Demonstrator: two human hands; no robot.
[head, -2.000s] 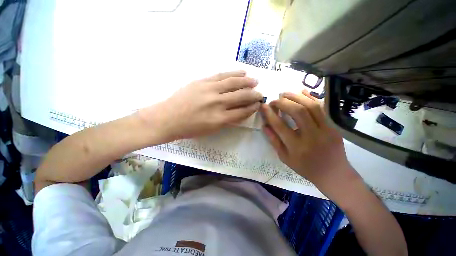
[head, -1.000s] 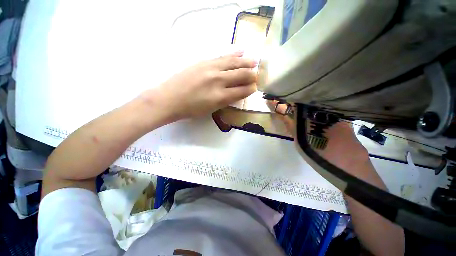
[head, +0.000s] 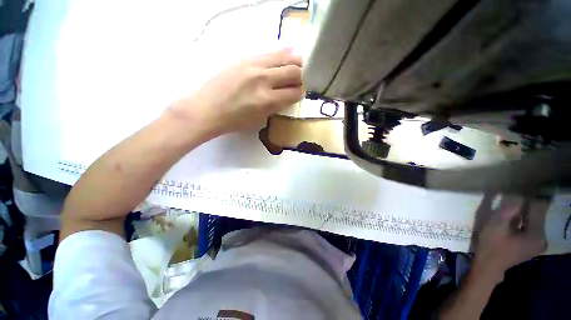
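The cream sewing machine head (head: 388,56) fills the upper right. My left hand (head: 260,90) lies palm down at its left edge, fingertips beside the head. White cloth under it can hardly be told from the white table (head: 250,175); whether the fingers hold it is hidden. My right hand (head: 513,228) is at the far right, below the machine's dark curved bar, blurred; what it touches cannot be told. The needle area is mostly hidden by the head; a small wire ring (head: 329,109) and a tension spring (head: 377,134) show.
A tan, dark-edged bed cut-out (head: 307,134) lies below the head. Dark labels (head: 457,148) lie right of the spring. A printed ruler (head: 325,219) runs along the front edge. Blue crates (head: 388,275) and pale cloth (head: 166,244) are below; more cloth (head: 9,69) is at far left.
My hands were together over a small dark piece, then parted. My left hand shifted up and left; my right hand went under the head, then to the far right. The view shifted too.
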